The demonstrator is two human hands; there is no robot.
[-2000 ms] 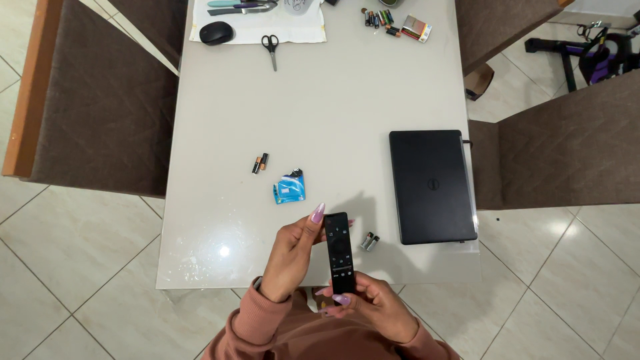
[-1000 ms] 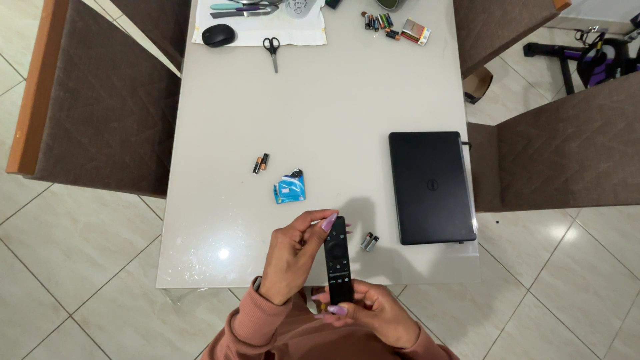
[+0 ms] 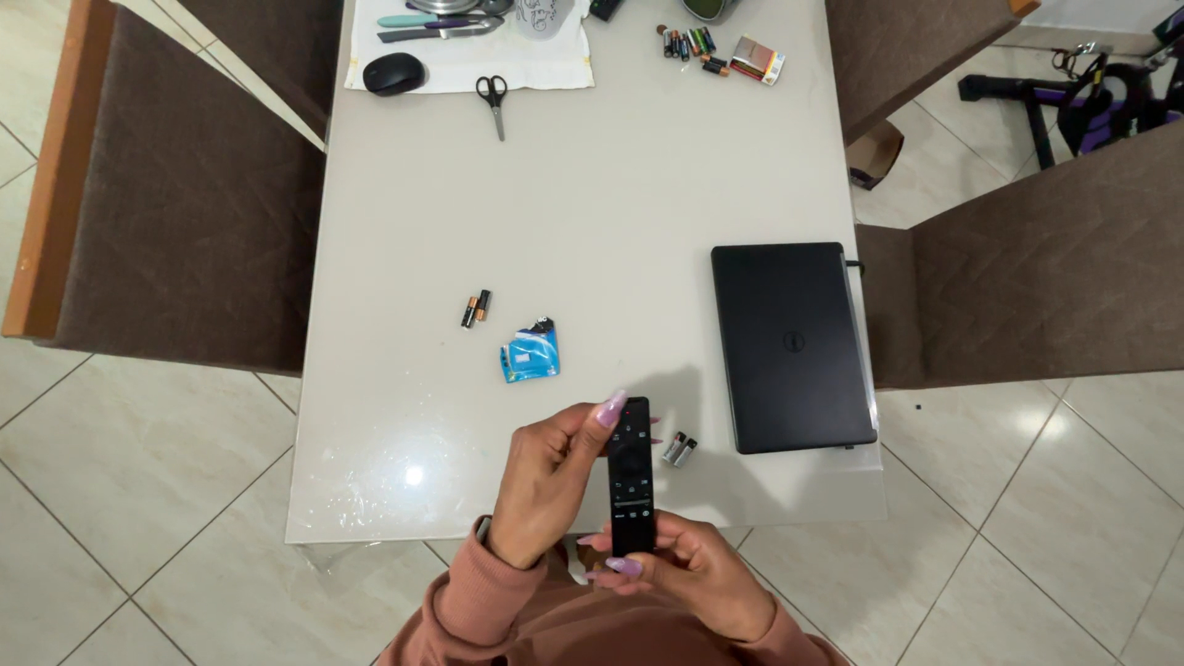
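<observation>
A slim black remote control (image 3: 632, 472) is held upright in view between both hands, its button side facing up. My left hand (image 3: 555, 472) grips its top end, thumb near the upper buttons. At the bottom end, my right hand (image 3: 680, 569) pinches it with thumb and fingers. Two silver-and-black batteries (image 3: 680, 450) lie on the table just right of the remote. Up and to the left is a torn blue plastic packet (image 3: 532, 353), and beside that lie two black-and-copper batteries (image 3: 476, 309).
A closed black laptop (image 3: 786, 370) lies on the white table (image 3: 592, 203) at right. Scissors (image 3: 496, 106), a computer mouse (image 3: 394, 73), more batteries (image 3: 686, 43) and a small box (image 3: 758, 61) are toward the far end. Upholstered chairs (image 3: 185, 194) flank the table.
My left thumb has shifted on the remote's top end, and the remote stands slightly lower than two seconds ago. The objects on the table have not moved.
</observation>
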